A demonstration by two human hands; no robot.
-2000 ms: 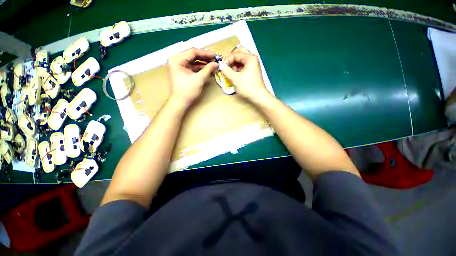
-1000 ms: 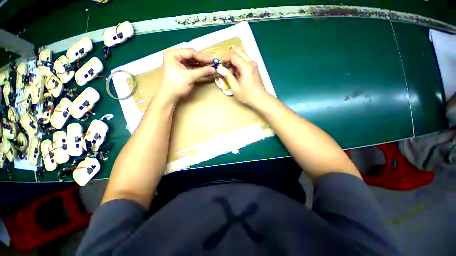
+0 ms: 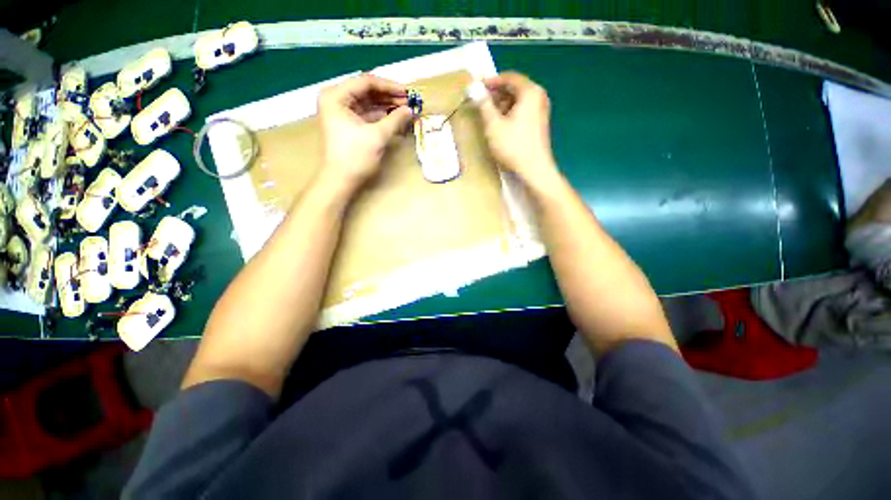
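A white housing lies on the tan cardboard mat, below and between my hands. Thin wires rise from its upper end. My left hand pinches a small black component in its fingertips, just above and left of the housing. My right hand is up and to the right, near the mat's right edge. Its thumb and finger are closed on a small whitish piece, and a thin dark strand runs from there towards the housing. What the whitish piece is I cannot tell.
Many white housings with wires lie left of the mat. A pale hoop lies at the mat's upper left corner. A worn pale rail runs behind. Red stools stand below the bench. A person's arm shows at the right edge.
My right hand has moved off the housing, up and to the right. The housing now lies white face up, with its yellow part no longer showing. My left hand still holds the black component.
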